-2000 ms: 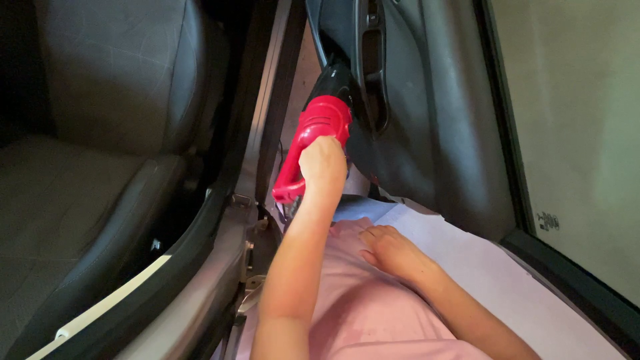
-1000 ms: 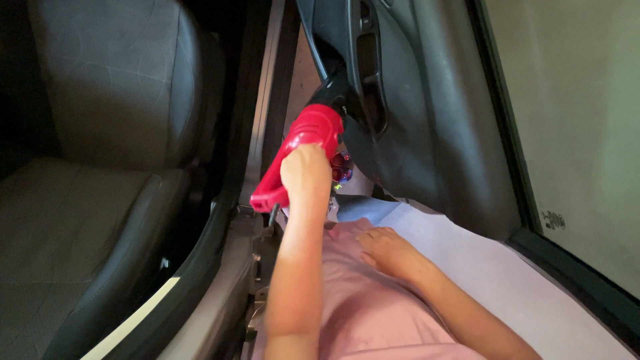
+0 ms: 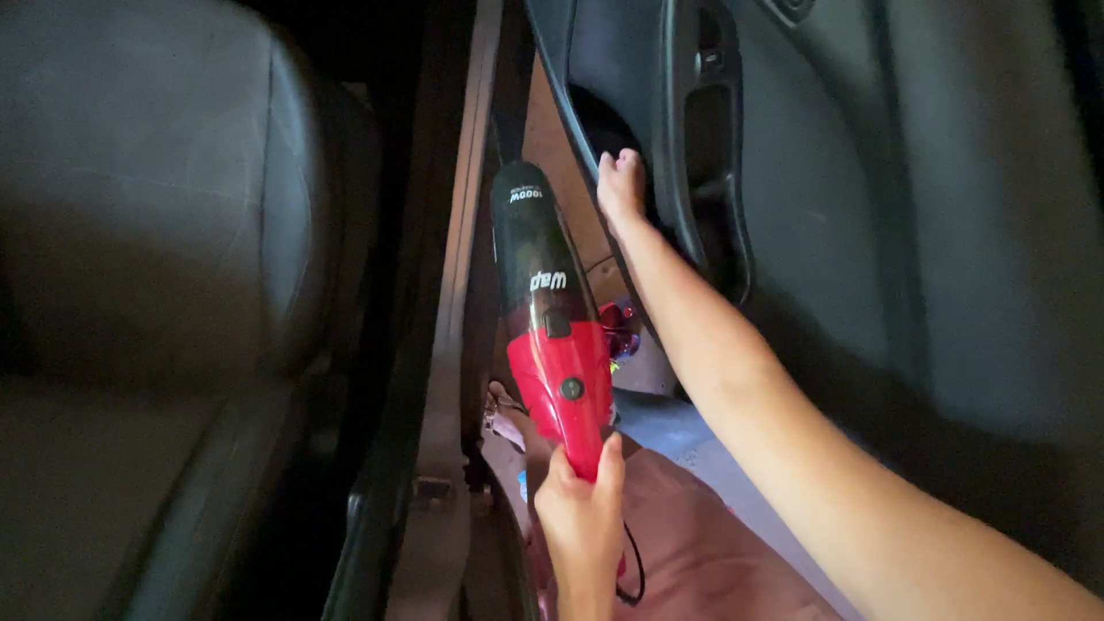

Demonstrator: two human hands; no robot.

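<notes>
My left hand (image 3: 580,500), at the bottom centre, grips the handle of a red and black Wap handheld vacuum cleaner (image 3: 565,362). The dark nozzle end points up and away, between the car's door sill and the open door. My right hand (image 3: 623,185) is at the storage pocket (image 3: 595,116) low on the door panel, its fingers bunched by the pocket's edge. Whether those fingers hold anything cannot be seen. A black cord (image 3: 638,565) loops beside my left wrist.
A grey car seat (image 3: 172,172) fills the left side, beside the door sill (image 3: 448,371). The open door panel (image 3: 845,259) with its armrest handle takes up the right. A sandalled foot (image 3: 504,410) and a shiny purplish object (image 3: 619,328) are low near the vacuum.
The vacuum's nozzle has come away from the door pocket, and my left hand has moved back with it. My right hand has left my lap and reached to the pocket.
</notes>
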